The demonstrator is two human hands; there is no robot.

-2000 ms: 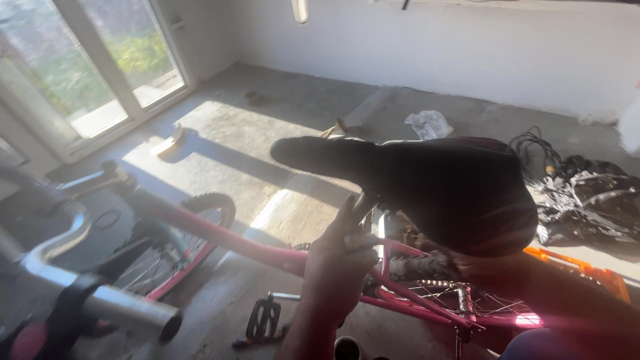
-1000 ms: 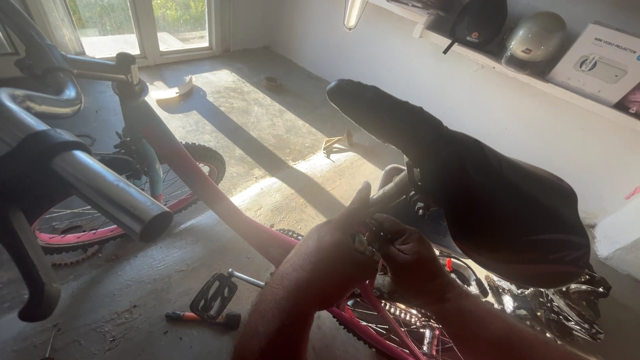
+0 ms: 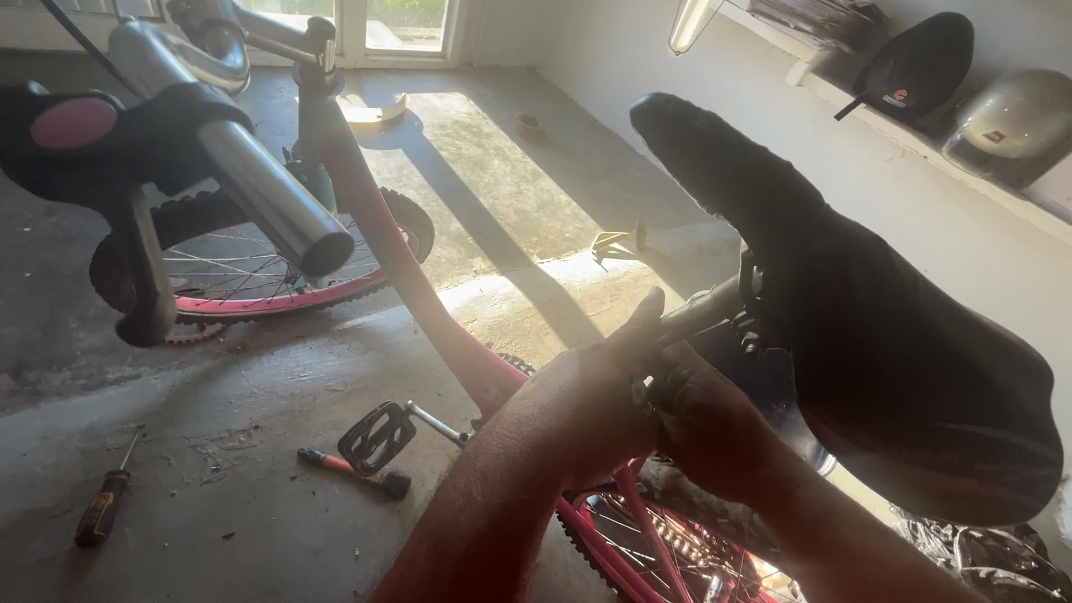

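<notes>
A bicycle with a pink frame (image 3: 419,293) leans across the view, its black saddle (image 3: 904,343) at the right. My left hand (image 3: 607,394) is wrapped round the metal seat post (image 3: 699,310) below the saddle, thumb up along it. Close against it, my right hand (image 3: 703,419) has its fingers bent at the lower part of the post, near the seat clamp area; what they pinch is hidden. The bare chrome handlebar end (image 3: 322,251) and a black brake lever (image 3: 146,276) are at the upper left. A black pedal (image 3: 377,440) shows left of my forearms.
A screwdriver (image 3: 102,511) and an orange and black tool (image 3: 356,475) lie on the concrete floor. A wheel with a pink rim (image 3: 276,306) is at the left. A wall shelf (image 3: 930,155) holds a black cap and a helmet (image 3: 1013,113). Dark plastic (image 3: 980,544) lies lower right.
Two seconds ago only my left hand was plainly at the seat post; my right hand has since come up beside it. The view has swung markedly, bringing the shelf into sight.
</notes>
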